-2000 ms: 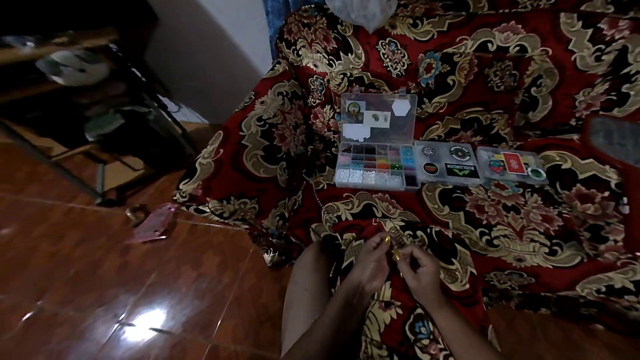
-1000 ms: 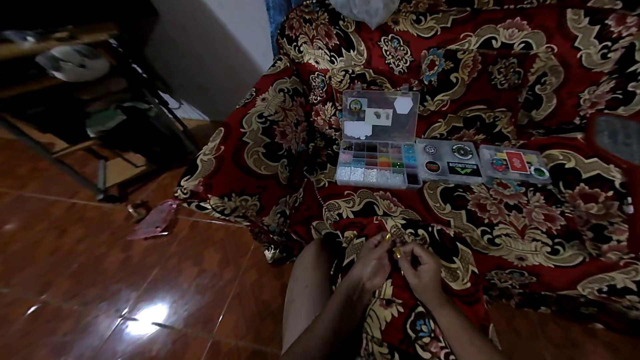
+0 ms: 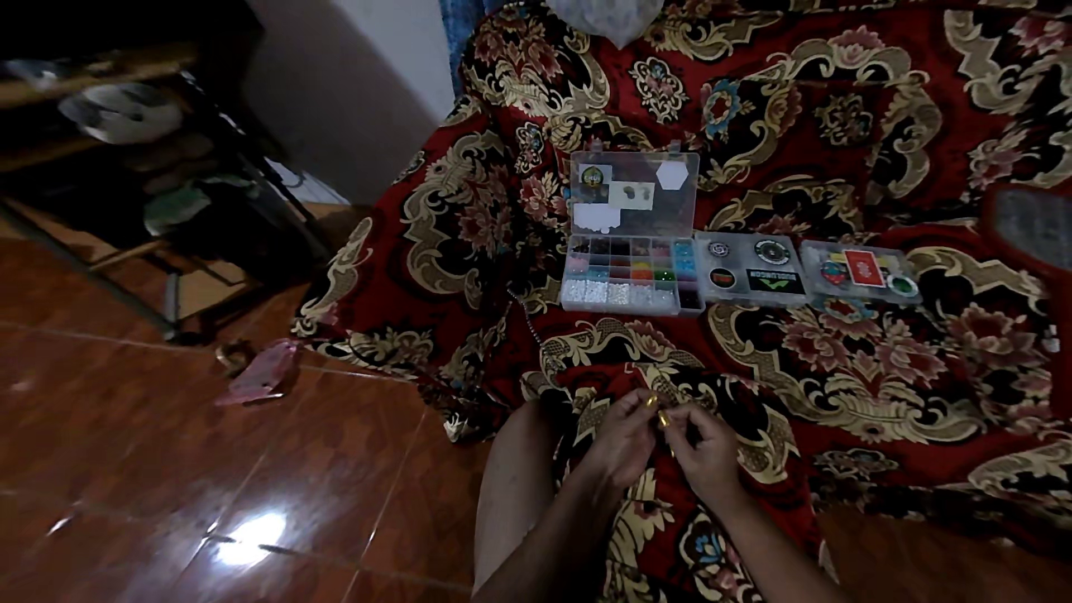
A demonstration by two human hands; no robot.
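My left hand (image 3: 626, 435) and my right hand (image 3: 700, 444) meet at the fingertips over the patterned cloth at my lap. Yellow shows at the tips of both. Whatever is between the fingers is too small to make out. Beyond them on the couch stands a clear plastic bead organizer (image 3: 632, 299), its lid (image 3: 634, 219) raised and bearing stickers. Its compartments hold beads of several colours, with white ones in the front row. Left of my hands, a thin dark beaded strand (image 3: 526, 316) lies on the cloth.
Two closed plastic cases with stickers, one (image 3: 751, 289) beside the organizer and another (image 3: 871, 289) farther right, lie on the red floral couch cover (image 3: 863, 377). A pink plastic bag (image 3: 261, 373) is on the tiled floor. A metal-framed shelf (image 3: 172, 301) stands at the left.
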